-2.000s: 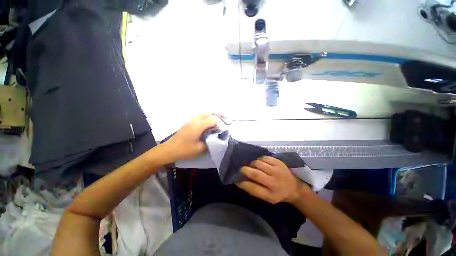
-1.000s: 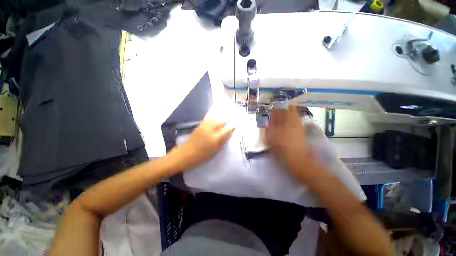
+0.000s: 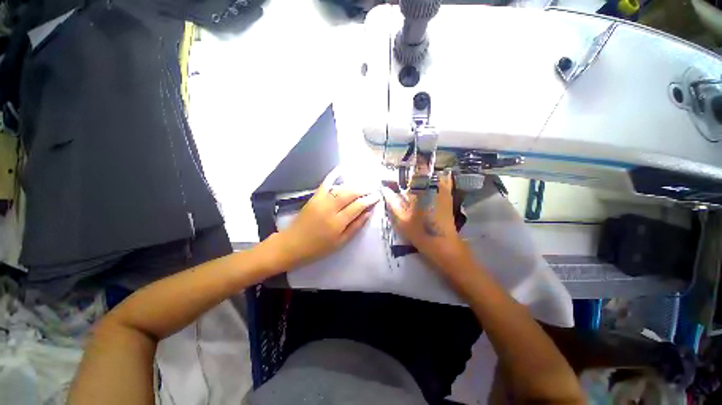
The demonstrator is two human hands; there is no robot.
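The cut panel lies with its pale grey-white side up under the machine needle area, and a dark folded corner shows at its upper left. A short dark strip and stitch lines show on it between my hands. My left hand lies on the panel left of the needle, fingers pointing to it. My right hand lies on the panel just below the presser foot area, fingertips close to the left ones. Both hands press the cloth down; the fingertips are washed out by glare.
The white sewing machine head spans the upper right. A dark panel stack lies at left, with pale scraps below it. A black block sits at right. A blue bin stands below right.
The cloth, bunched in both hands at first, was spread pale side up under the machine. Since then my right hand has moved left and nearer, close to my left fingertips.
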